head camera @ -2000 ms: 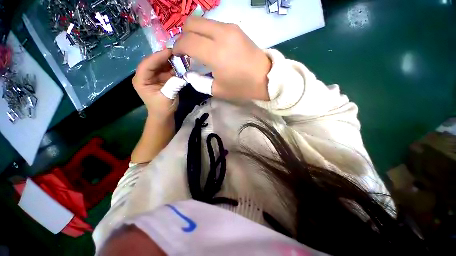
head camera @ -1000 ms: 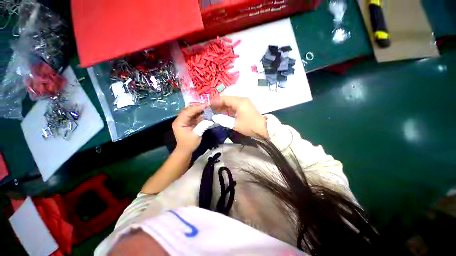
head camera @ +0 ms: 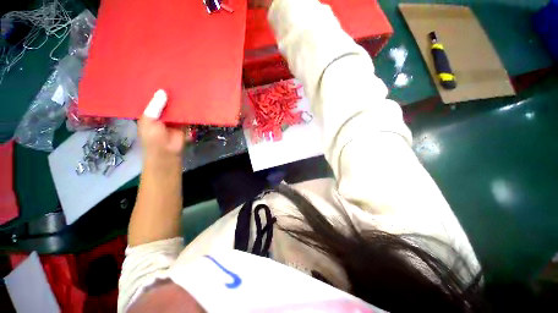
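My left hand (head camera: 160, 129) grips the near edge of a large red panel (head camera: 165, 61), its white-wrapped thumb on top and its fingers partly hidden. A small silver piece with a red tab (head camera: 214, 6) lies on the panel at the top edge of the picture. My right arm reaches forward over the table, but the hand is out of the picture; only the cream sleeve (head camera: 342, 79) shows. The heap of small red tabs (head camera: 274, 109) lies on a white board (head camera: 263, 158). The metal heap (head camera: 214, 134) is mostly hidden under the panel.
Silver pieces (head camera: 105, 150) lie on a second white sheet (head camera: 70, 183) at left, near a clear plastic bag (head camera: 46, 113). More red sheets (head camera: 361, 18) are at the far side. A black-and-yellow tool (head camera: 442, 64) lies on brown cardboard (head camera: 483, 67).
My hands have parted from the small piece held between them. My left hand has moved to the red panel, which now sits closer. My right arm has stretched forward past the top edge.
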